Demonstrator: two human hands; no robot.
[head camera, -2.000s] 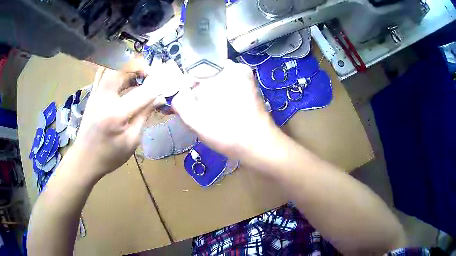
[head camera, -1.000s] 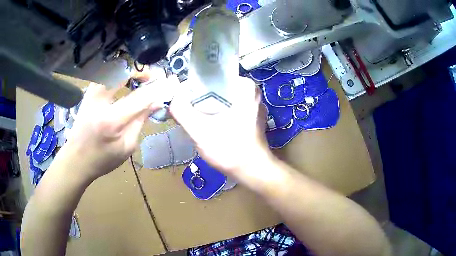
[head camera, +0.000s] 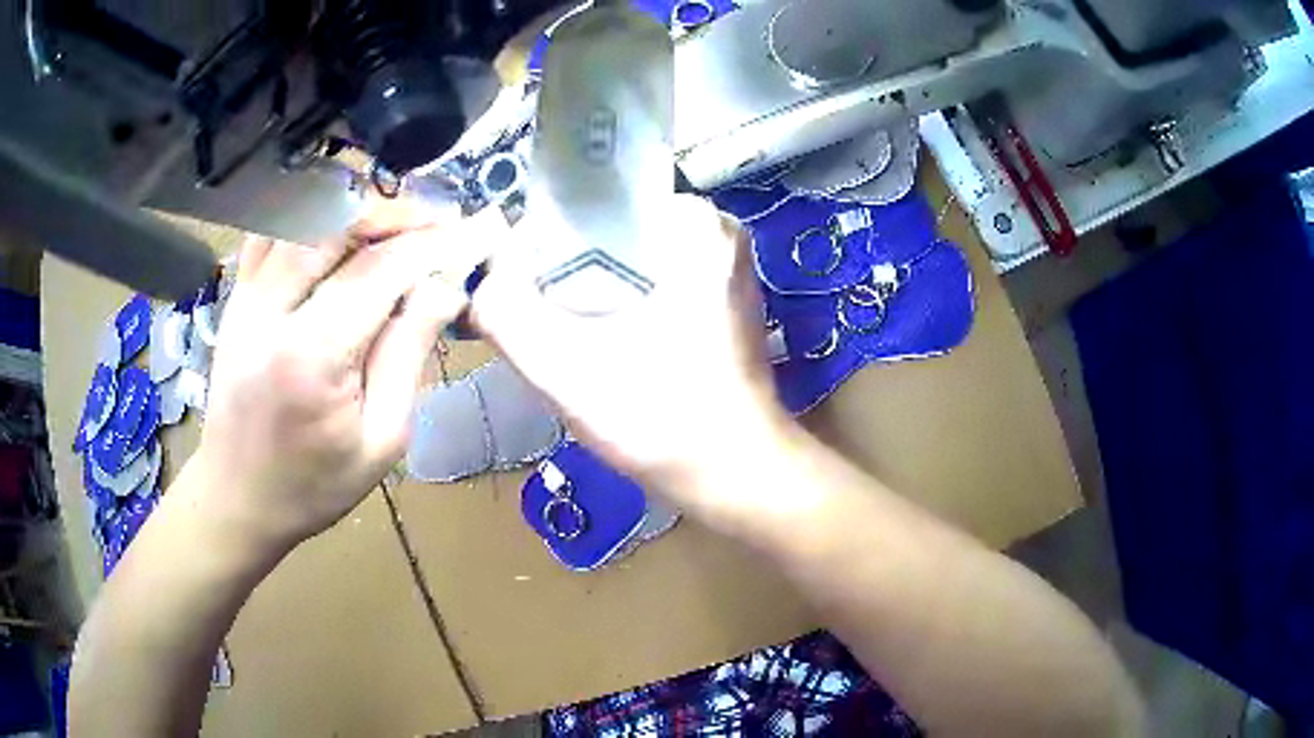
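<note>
The workpiece is small and mostly hidden between my fingers, with a bright, overexposed patch and a dark blue bit showing. My left hand has thumb and fingers pinched on its left side. My right hand is closed on its right side, partly behind the metallic cover plate with the dark chevron. The needle area is washed out by glare. Grey panels and a blue panel with key ring lie on the tan table just below my hands.
More blue panels with key rings lie right of my right hand, under the pale machine arm. Small printed blue panels are heaped at far left. Red-handled snips rest on the white base. Blue cloth hangs at right.
Over two seconds the view has shifted, so more of the cover plate shows and the table items sit lower. My left fingers have closed in nearer the workpiece; both hands stay by the needle area.
</note>
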